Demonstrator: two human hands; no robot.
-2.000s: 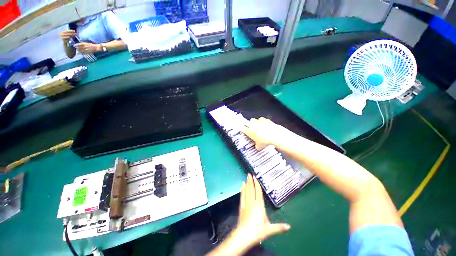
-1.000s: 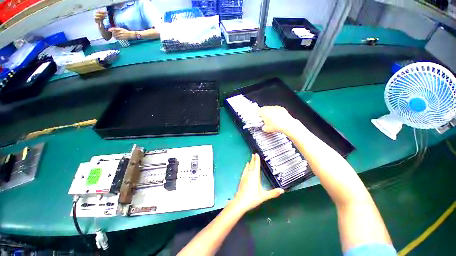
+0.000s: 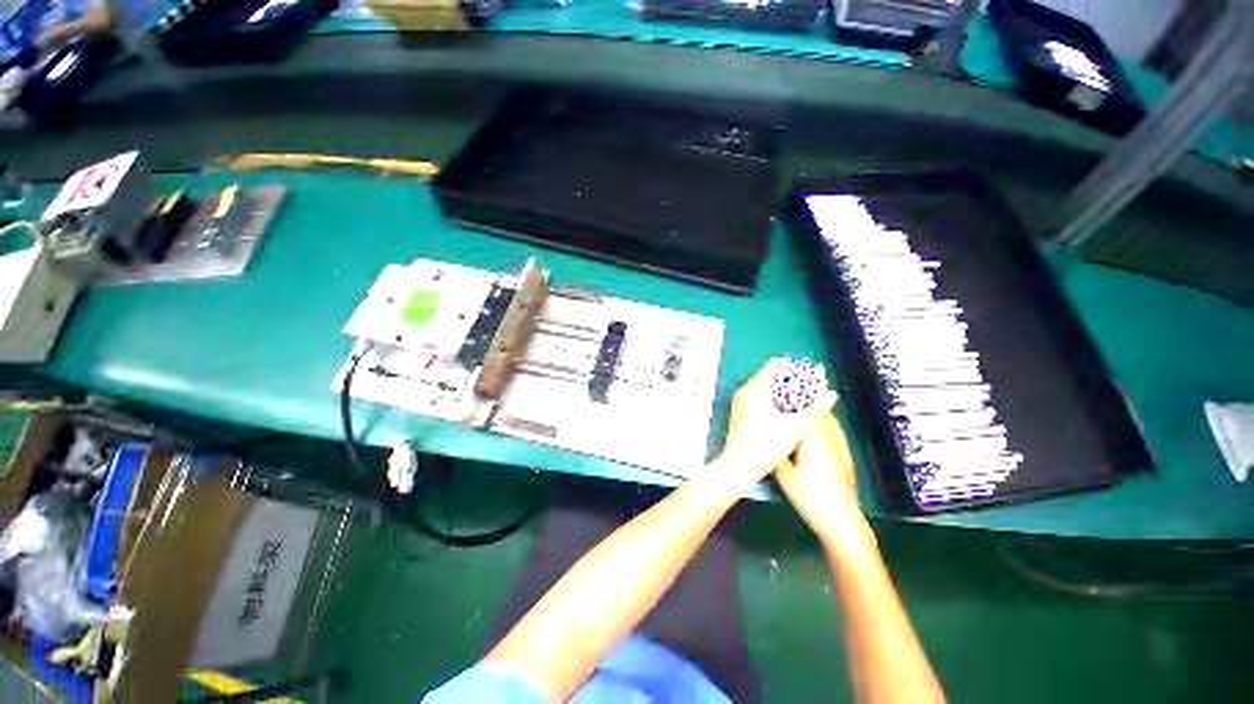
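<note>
A bundle of slim white and silver sticks [image 3: 794, 385] is seen end-on in my hands, at the bench's front edge between the fixture and the tray. My left hand [image 3: 756, 420] is wrapped around the bundle. My right hand [image 3: 820, 447] is against it from the right, its fingers partly hidden. More sticks [image 3: 919, 360] lie in a row along the left side of a black tray [image 3: 1066, 371]. The press fixture [image 3: 646, 385], a pale plate with a brown crossbar [image 3: 513, 333] and a black block [image 3: 607, 360], stands left of my hands.
Another black tray [image 3: 605, 186] lies behind the fixture. A neighbouring fixture [image 3: 206, 234] is at the left. The fixture's black cable and white plug [image 3: 402, 468] hang at the front edge. An open carton [image 3: 179, 578] is on the floor, lower left. Trays stand on the raised shelf.
My right hand has left the tray and come to my left hand, which has let go of the tray's edge. Both now hold a stick bundle. The view has turned left and down.
</note>
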